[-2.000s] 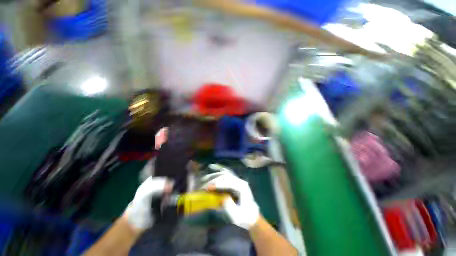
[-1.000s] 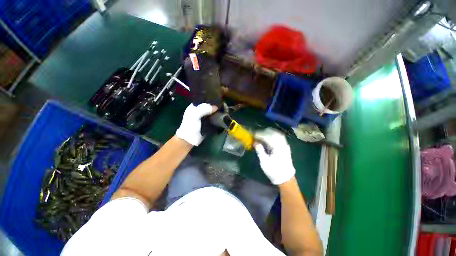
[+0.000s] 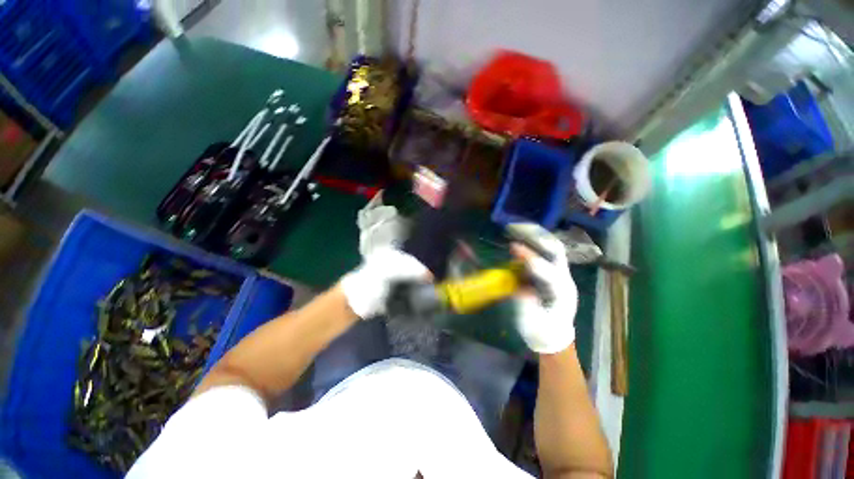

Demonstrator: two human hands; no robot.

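A black lock housing (image 3: 438,229), blurred, stands out over the mat in front of me. My left hand (image 3: 384,279), in a white glove, is closed around its near end. My right hand (image 3: 548,295), also gloved, grips the dark end of a yellow-bodied tool (image 3: 482,288). The tool lies crosswise, its other end pointing at the dark part beside my left hand. Blur hides whether the tool touches the housing. A crumpled white cloth or glove part (image 3: 377,223) shows just above my left hand.
Finished-looking housings with silver rods (image 3: 257,206) lie at left, above a large blue bin (image 3: 47,309) of dull brass parts. A box of shiny brass parts (image 3: 365,103), red plastic bag (image 3: 520,94), blue tray (image 3: 532,182) and white bucket (image 3: 637,178) stand behind. A green conveyor (image 3: 698,318) runs at right.
The view has steadied from the first blurred frame. Since one second ago, the yellow tool has turned nearly level, my right hand moved slightly right, and the housing's far end moved right.
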